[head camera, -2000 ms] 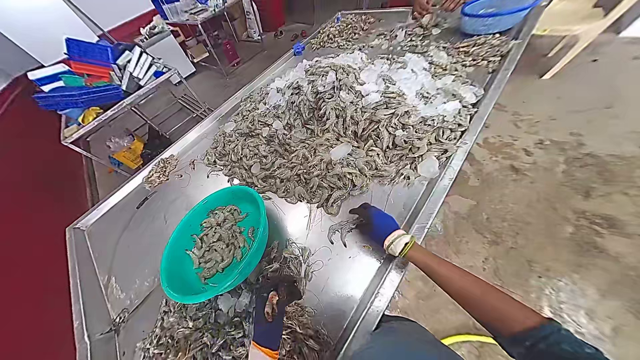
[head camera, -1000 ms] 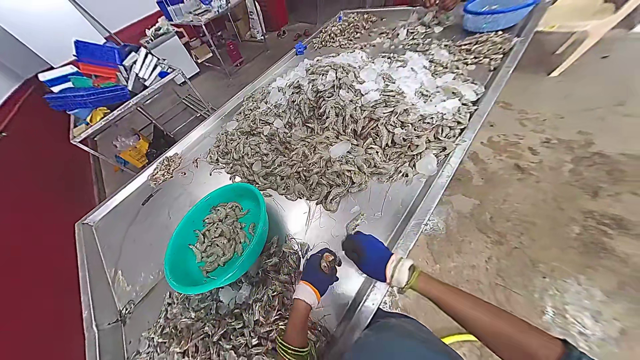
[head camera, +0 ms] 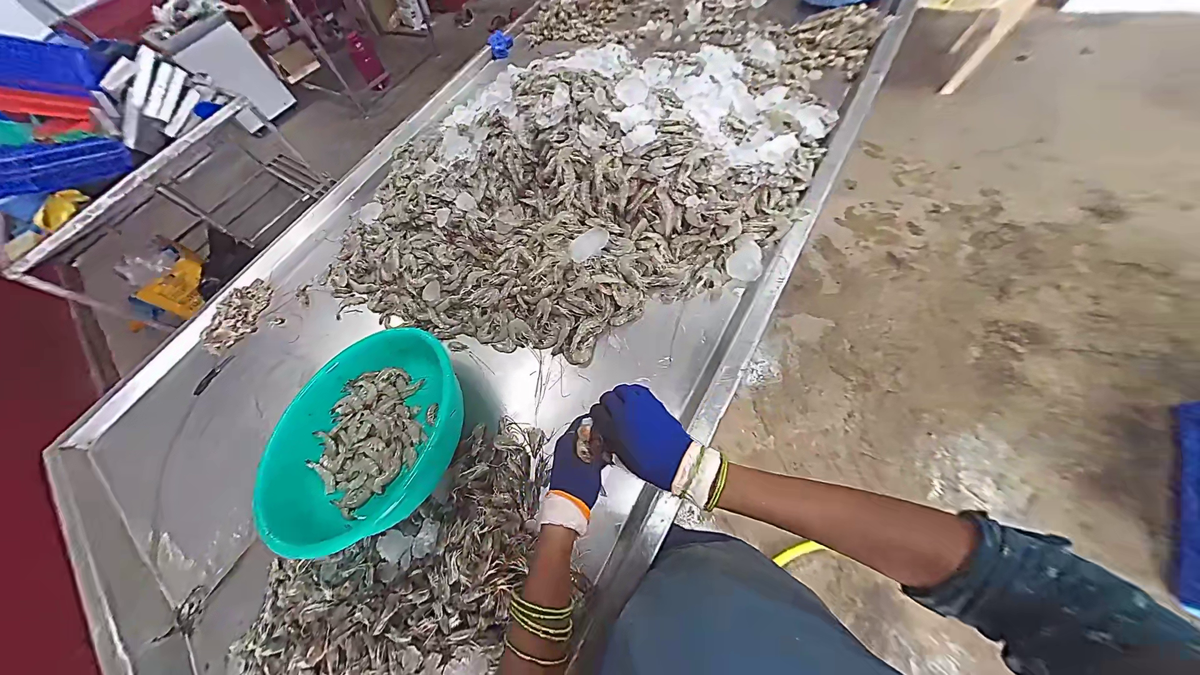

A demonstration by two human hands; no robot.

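Both hands wear blue gloves with white cuffs and meet over the near right edge of the steel table [head camera: 694, 337]. My left hand [head camera: 574, 469] is closed around a shrimp [head camera: 586, 441], part of which shows between the gloves. Against it, my right hand [head camera: 642, 431] has bent fingers at the shrimp; its fingertips are hidden. A green plastic basin [head camera: 441, 375] holding shrimp without heads stands tilted to the left. Beside and below it lies a heap of shrimp heads and shell waste [head camera: 412, 600]. Farther up spreads a large pile of whole shrimp [head camera: 525, 234] with ice [head camera: 694, 103] on top.
Raised metal rims edge the table. A small heap of shrimp scraps [head camera: 237, 314] lies near its left rim. Left of the table stands a metal frame [head camera: 141, 206] with blue plastic crates [head camera: 61, 167]. Wet floor [head camera: 984, 309] and a chair leg [head camera: 984, 47] are on the right.
My left hand has moved from over the waste heap, beside the basin, to meet my right hand. My right hand has come away from the loose shrimp near the pile's lower edge.
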